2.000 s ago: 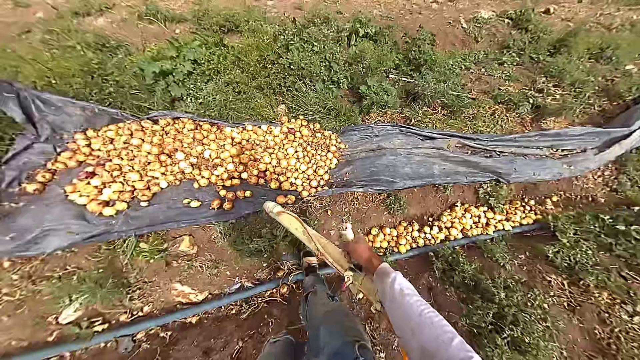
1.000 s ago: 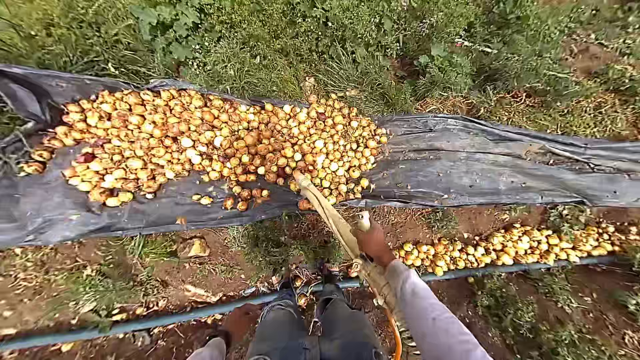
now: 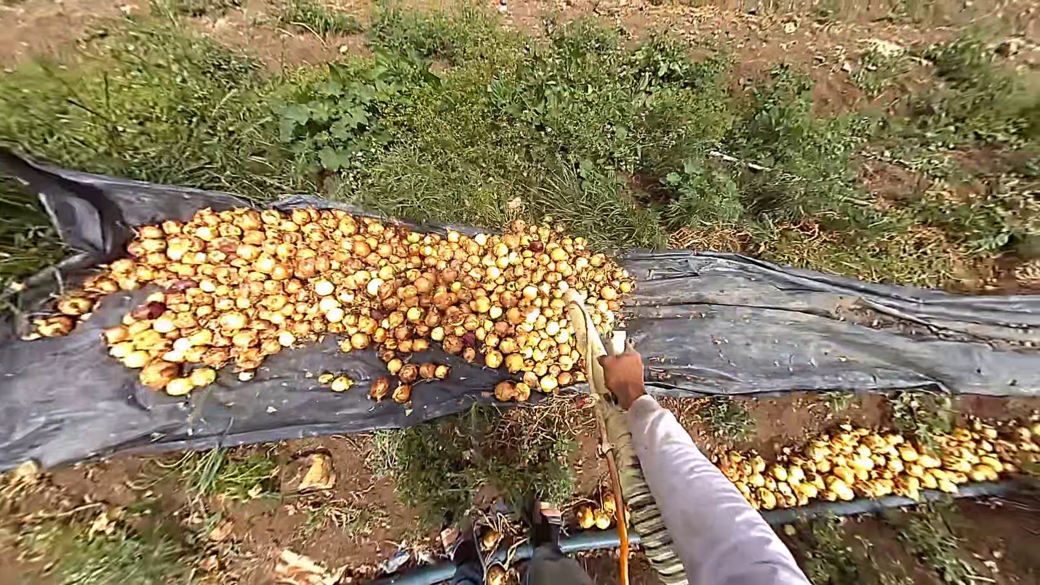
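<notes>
Wrapped around a pale handle, my right hand (image 3: pixel 623 375) holds a long tool or tube (image 3: pixel 597 349) wrapped in beige cloth, whose far end reaches over the right side of the onion pile. An orange cord or hose (image 3: pixel 615 487) hangs along it toward my body. The heap of yellow onions (image 3: pixel 390 284), with a few red ones, lies on a black plastic sheet (image 3: pixel 772 333). My left hand is out of view.
A second row of onions (image 3: pixel 861 467) lies on the soil at right, beside a blue-grey pipe (image 3: pixel 902 502) that passes by my feet (image 3: pixel 546 528). Green weeds (image 3: pixel 504 122) grow beyond the sheet. Dry leaves and soil lie on the near side.
My right hand with the wrapped tool has moved from over the soil strip to the sheet's near part, beside the pile. The left hand, partly seen one second ago, has left the view.
</notes>
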